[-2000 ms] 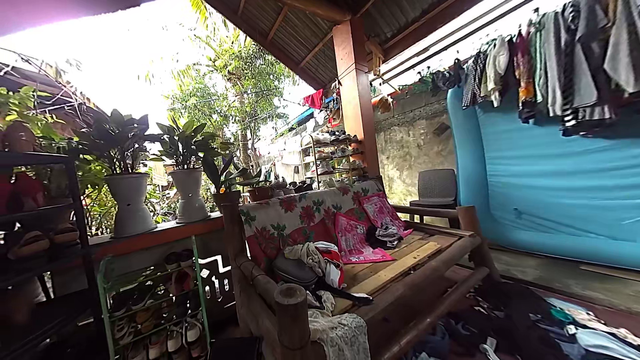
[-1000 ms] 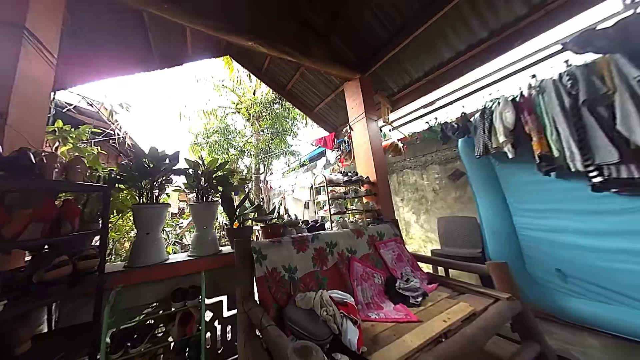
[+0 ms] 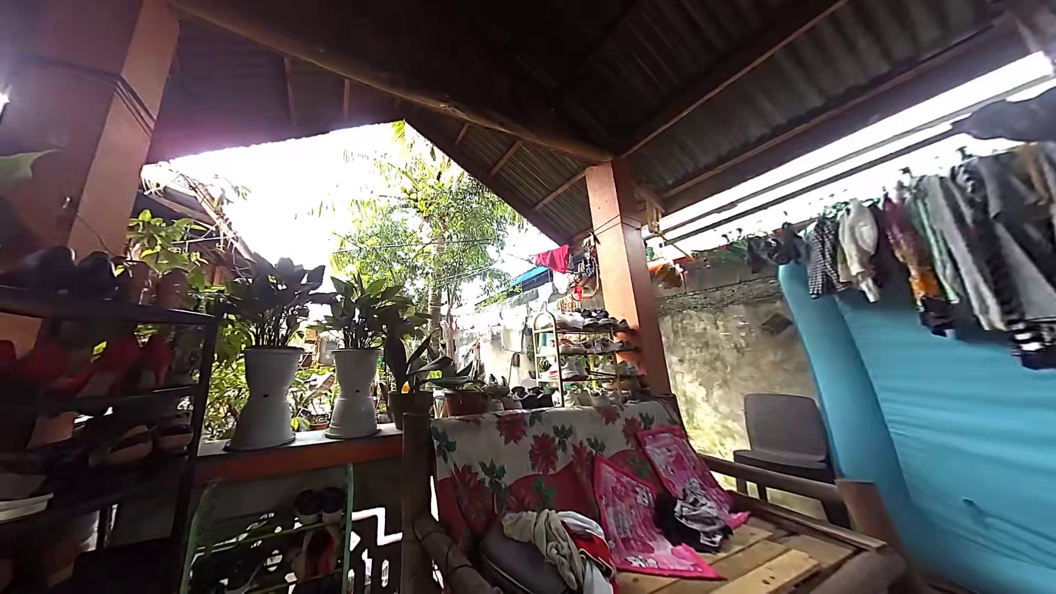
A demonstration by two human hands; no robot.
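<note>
Neither of my hands shows in the head view. A bamboo bench (image 3: 767, 565) with a slatted seat stands at the lower centre, a floral cloth (image 3: 540, 450) draped over its backrest. Two pink patterned cloths (image 3: 643, 520) lean on the backrest and seat, with a crumpled grey and black garment (image 3: 700, 518) against them. At the bench's left end, a beige cloth (image 3: 549, 540) and red and white cloths lie on a dark cushion (image 3: 516, 561).
Shoe racks (image 3: 107, 312) stand at left, with another (image 3: 582, 351) behind the bench. Potted plants (image 3: 268, 396) line a ledge (image 3: 305, 458). Clothes (image 3: 973, 239) hang before a blue sheet (image 3: 965, 412) at right. A grey chair (image 3: 784, 429) stands by the wall; an orange post (image 3: 627, 272) supports the roof.
The view has tilted upward, showing more of the roof and a post at left. The pile of clothes on the floor, seen earlier at lower right, is out of view.
</note>
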